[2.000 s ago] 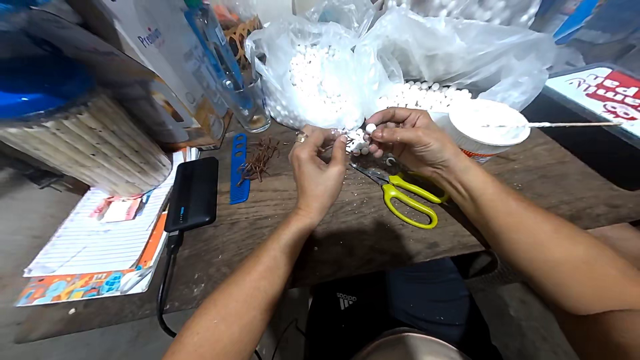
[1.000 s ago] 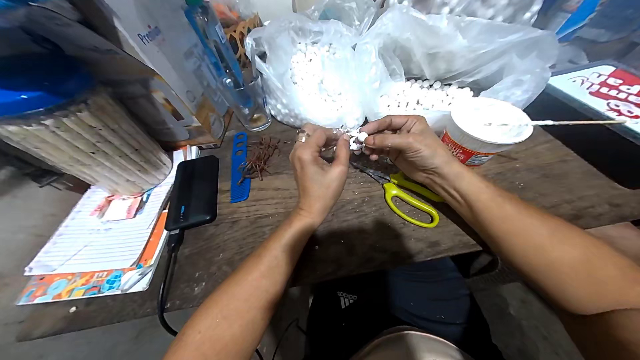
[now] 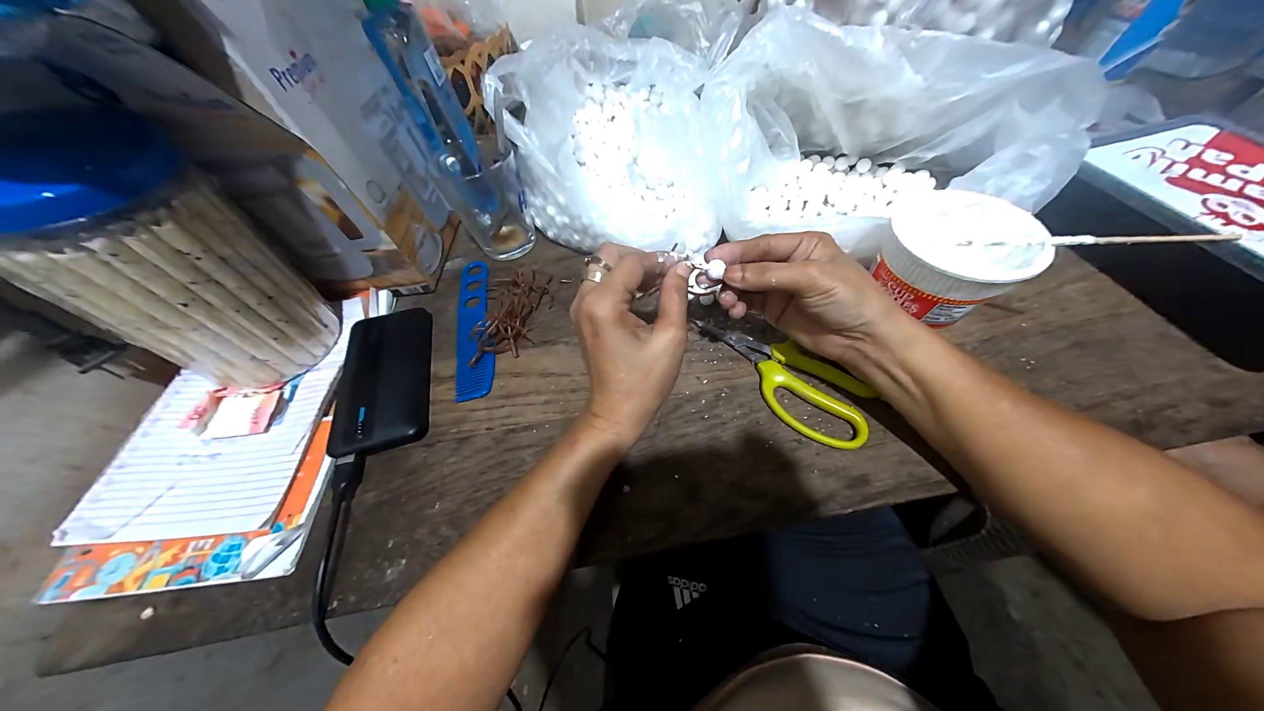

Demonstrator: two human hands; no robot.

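A small cluster of white balls [image 3: 703, 281] is held between my two hands, above the wooden table. My left hand [image 3: 632, 321], with rings on a finger, grips the cluster from the left with thumb and fingers. My right hand [image 3: 805, 286] pinches a white ball [image 3: 715, 268] at the cluster's right side. Just below my right hand lie yellow-handled scissors [image 3: 812, 395], their blades pointing up and left. Behind the hands stand clear plastic bags [image 3: 632, 148] of white balls. A paper cup [image 3: 963, 257] with white material and a stick [image 3: 1145, 239] across it is at the right.
A blue comb [image 3: 474, 336] and a pile of thin brown pieces [image 3: 515, 311] lie left of my hands. Farther left are a black power bank [image 3: 383, 380] with a cable, lined papers [image 3: 197, 464] and a blue-lidded container [image 3: 168, 267]. A glass [image 3: 499, 212] stands behind the comb.
Both hands stay over nearly the same spot and keep hold of the cluster. The fingers of my right hand have shifted slightly around the white balls.
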